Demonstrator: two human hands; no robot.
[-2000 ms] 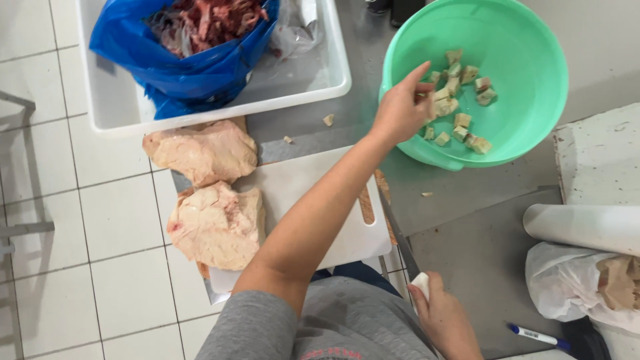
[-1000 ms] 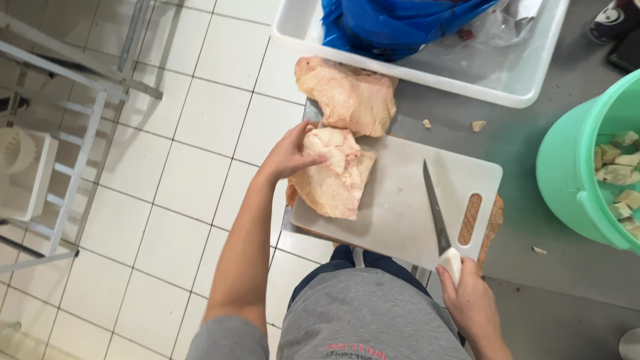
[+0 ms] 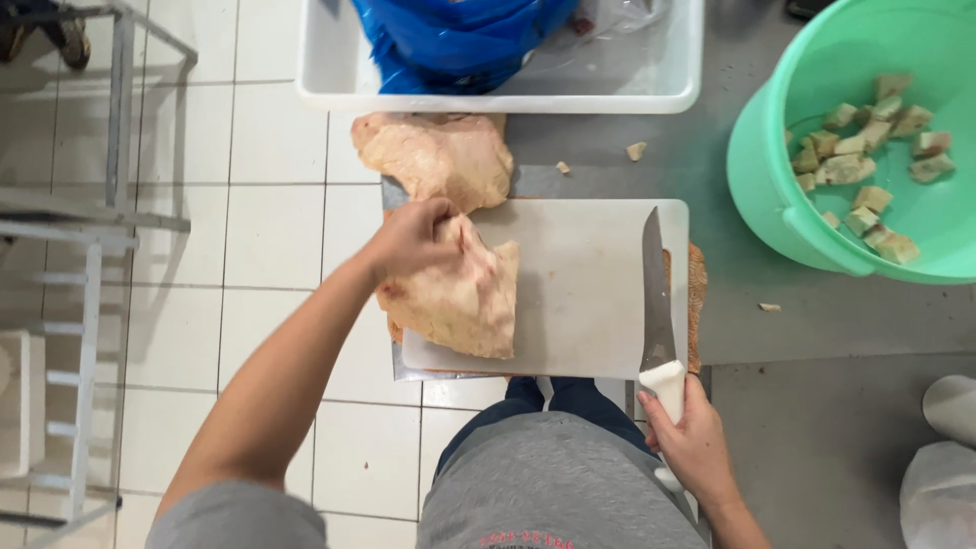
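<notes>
My left hand (image 3: 419,238) grips the upper left edge of a slab of pale raw fat or skin (image 3: 465,305), which lies on the left part of a white cutting board (image 3: 583,282). In my right hand (image 3: 686,431) is the white handle of a knife (image 3: 657,297); its blade points away from me over the board's right end, beside the handle slot. A second pale slab (image 3: 442,156) lies just beyond the board. To the right, a green plastic tub (image 3: 762,168) holds several cut pale chunks (image 3: 846,169).
A white plastic tray (image 3: 496,103) with a blue plastic bag (image 3: 465,46) stands beyond the board. Small scraps (image 3: 636,151) lie on the grey metal table (image 3: 732,320). A patterned orange cloth (image 3: 697,305) shows under the board. Metal racks (image 3: 91,305) stand on the tiled floor at left.
Two seconds ago one hand was over the green tub; one second ago my left hand was at the near slab. Now that hand has hold of the slab's edge. The view has shifted considerably.
</notes>
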